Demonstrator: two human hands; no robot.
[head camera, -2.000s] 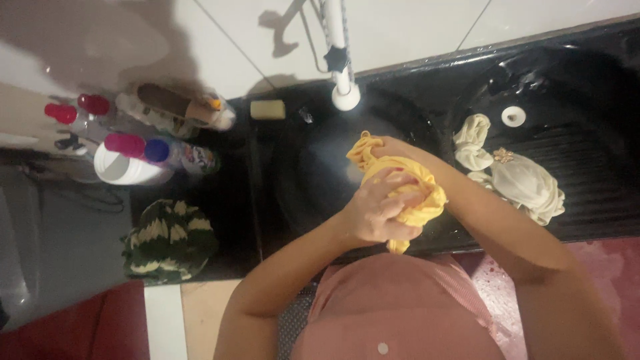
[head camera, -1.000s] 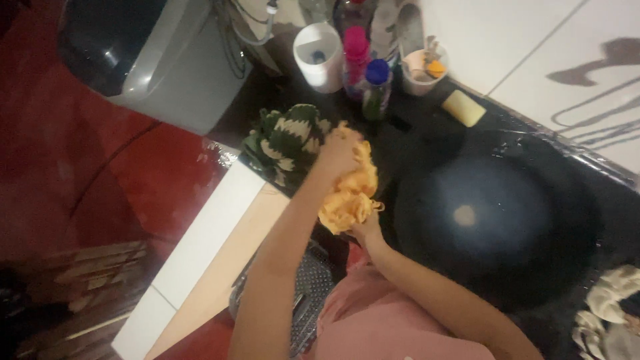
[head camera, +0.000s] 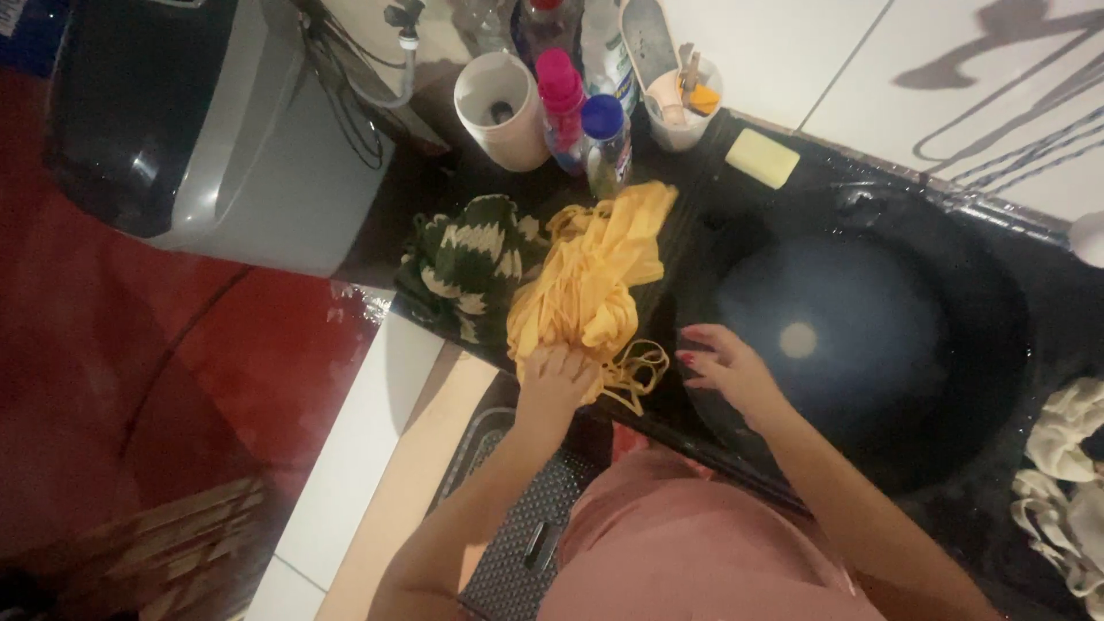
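Note:
A wrung yellow cloth garment (head camera: 586, 285) lies on the black counter, its thin straps trailing at the right. My left hand (head camera: 561, 375) rests on its near end, the fingertips partly sunk in the folds; whether they grip it cannot be told. My right hand (head camera: 720, 366) is empty with fingers apart, over the near left edge of the round black sink basin (head camera: 862, 345). A dark green and cream patterned cloth (head camera: 470, 254) lies bunched just left of the yellow one. Bunched off-white cloths (head camera: 1069, 448) lie at the far right.
Behind the cloths stand a white tub (head camera: 500, 112), a pink-capped bottle (head camera: 561, 103), a blue-capped bottle (head camera: 606, 142) and a cup of brushes and clothespins (head camera: 684, 103). A yellow soap bar (head camera: 762, 159) lies behind the basin. A grey appliance (head camera: 259, 155) stands left; a perforated plastic basket (head camera: 535, 517) is below the counter.
The yellow cloth, squeezed in both hands over the basin at first, now lies on the counter beside the green cloth. My right hand has let go and moved right. The view has swung left.

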